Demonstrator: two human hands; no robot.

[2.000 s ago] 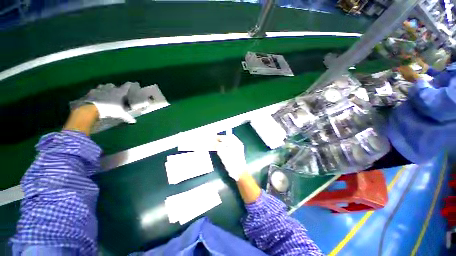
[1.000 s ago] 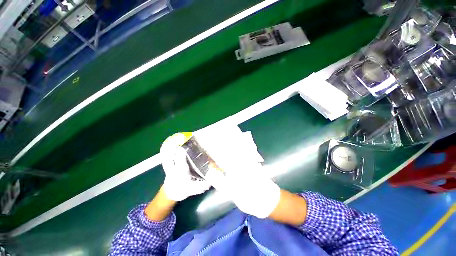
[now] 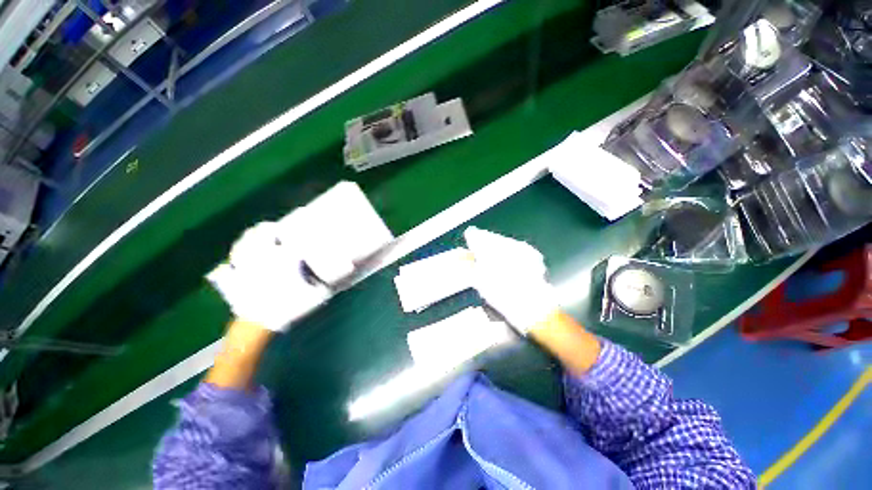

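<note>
My left hand (image 3: pixel 263 273), in a white glove, holds a flat product pack (image 3: pixel 344 225) with its white side up, over the rail and belt edge. My right hand (image 3: pixel 512 278), also gloved, is at the white sheets on the bench; its fingertips touch or hover over the upper pile (image 3: pixel 430 279), and I cannot tell if they grip a sheet. A second pile (image 3: pixel 449 337) lies nearer my body, partly beside the right hand. A product pack (image 3: pixel 406 132) with a grey-clear part lies on the belt ahead.
Another pack (image 3: pixel 650 24) lies farther up the green belt (image 3: pixel 535 86). A white leaflet stack (image 3: pixel 598 177) lies by heaped clear packs (image 3: pixel 684 124) at right. One clear pack (image 3: pixel 636 289) with a round disc lies alone. A red stool (image 3: pixel 813 301) stands beyond the bench edge.
My hands have moved apart: the left went left with the pack, the right to the sheets. The belt pack has shifted left and another has come into view behind it.
</note>
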